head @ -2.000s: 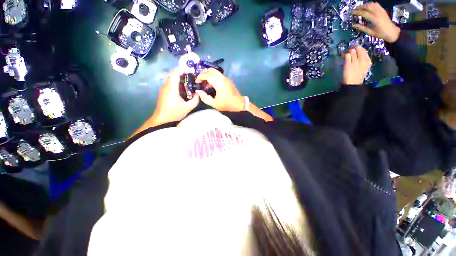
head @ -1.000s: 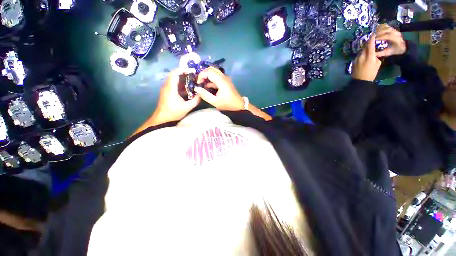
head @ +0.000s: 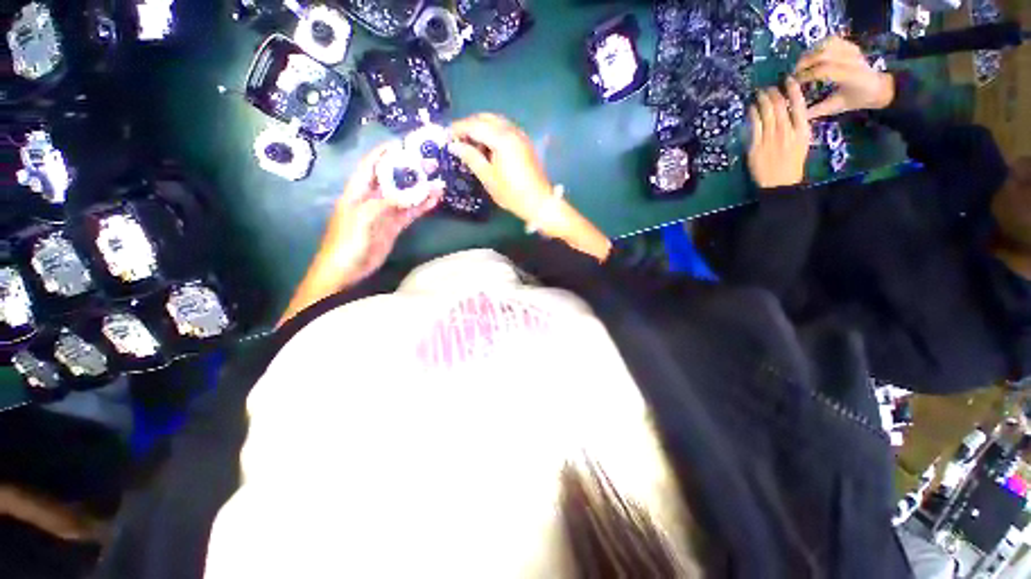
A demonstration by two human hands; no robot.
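My left hand [head: 379, 204] holds a round white-ringed part [head: 406, 179] with a dark centre, above the green mat. My right hand [head: 503, 162] is just to its right, its fingertips by a second white-ringed part [head: 431, 147]; whether they grip it is unclear. A dark shell [head: 464, 190] lies below my right fingers, partly hidden by them. Beyond my hands, an open black housing [head: 404, 86] with a circuit board lies on the mat. Another open housing [head: 303, 95] is to its left, with a white-ringed part [head: 284, 152] beside it.
Black trays of units [head: 124, 248] stand at the left. More shells and ringed parts lie at the far edge. One housing [head: 614, 62] and a heap of dark parts [head: 703, 79] lie to the right. A neighbour's hands [head: 780, 134] work beside white rings at far right.
The white-ringed part has come into view in my left hand, where a dark part was held. My right hand has risen slightly and its fingers have extended. The neighbour's hands have moved left.
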